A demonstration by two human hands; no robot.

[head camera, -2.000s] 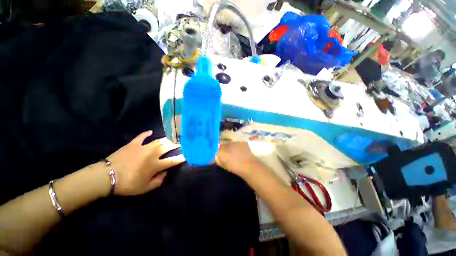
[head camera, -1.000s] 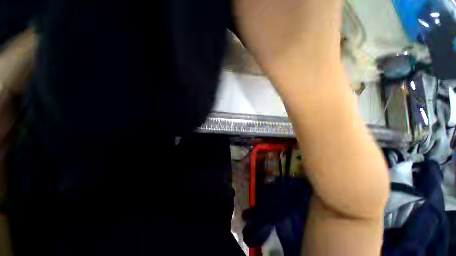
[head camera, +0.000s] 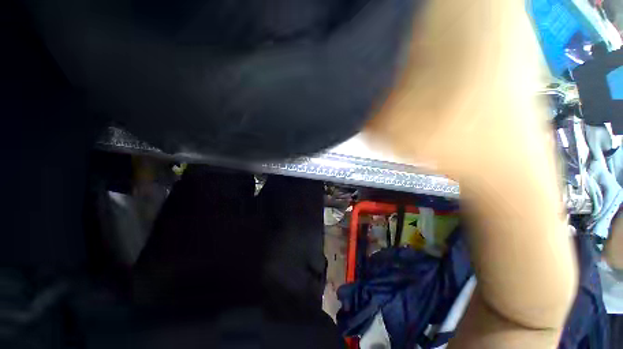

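The black garment (head camera: 239, 88) is blurred and fills the upper left and middle of the view, bulging over the table's front edge. More black cloth (head camera: 205, 252) hangs below the edge. My right arm (head camera: 516, 225) comes up from the bottom right, bent at the elbow. Its upper part is a pale blur against the garment's right side, and the fingers cannot be made out, so any grip is hidden. My left hand is not in view.
The ruler-marked table edge (head camera: 369, 176) crosses the middle. Below it are a red frame (head camera: 353, 238) and a navy bundle (head camera: 403, 283). A black box (head camera: 598, 88) and light garments (head camera: 601, 163) are at right. A blue surface (head camera: 555, 34) shows at top right.
Since two seconds ago, the view has swung down from the sewing machine to the table edge. Since one second ago, the garment has spread right and my right arm appears farther right; the left arm has left view.
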